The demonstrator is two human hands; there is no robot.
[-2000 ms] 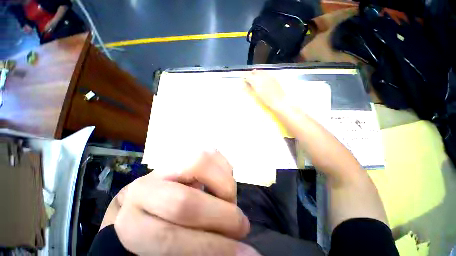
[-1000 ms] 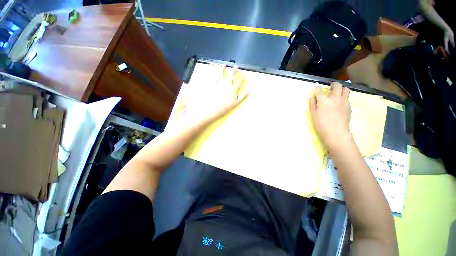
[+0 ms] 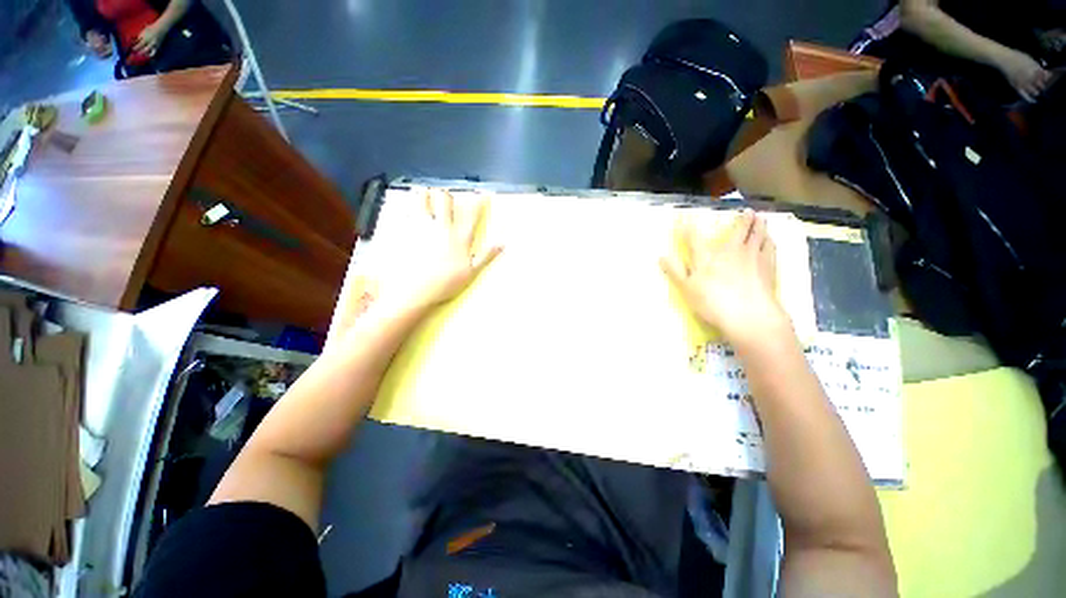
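A large cut piece (image 3: pixel 538 339), glaring white with yellow at its lower left, lies flat on the pale positioning board (image 3: pixel 818 432) over my lap. A dark metal bar runs along the board's far edge. My left hand (image 3: pixel 444 257) lies palm down with fingers spread on the left part of the piece, fingertips near the bar. My right hand (image 3: pixel 727 271) lies palm down on the right part, fingertips near the bar. Neither hand grips anything. Glare hides most of the piece's outline. A dark square (image 3: pixel 850 286) and writing show on the board at right.
A wooden desk (image 3: pixel 117 175) stands at left, above brown pieces (image 3: pixel 35 444). A yellow sheet (image 3: pixel 964 467) lies right of the board. Black backpacks (image 3: pixel 690 99) are beyond the board and at right (image 3: pixel 935 199). People's arms show at top left and top right.
Since the last earlier frame, the view has shifted. A yellow piece visible beyond my right hand no longer shows there, and more of the board's writing is uncovered. Both hands remain flat near the bar.
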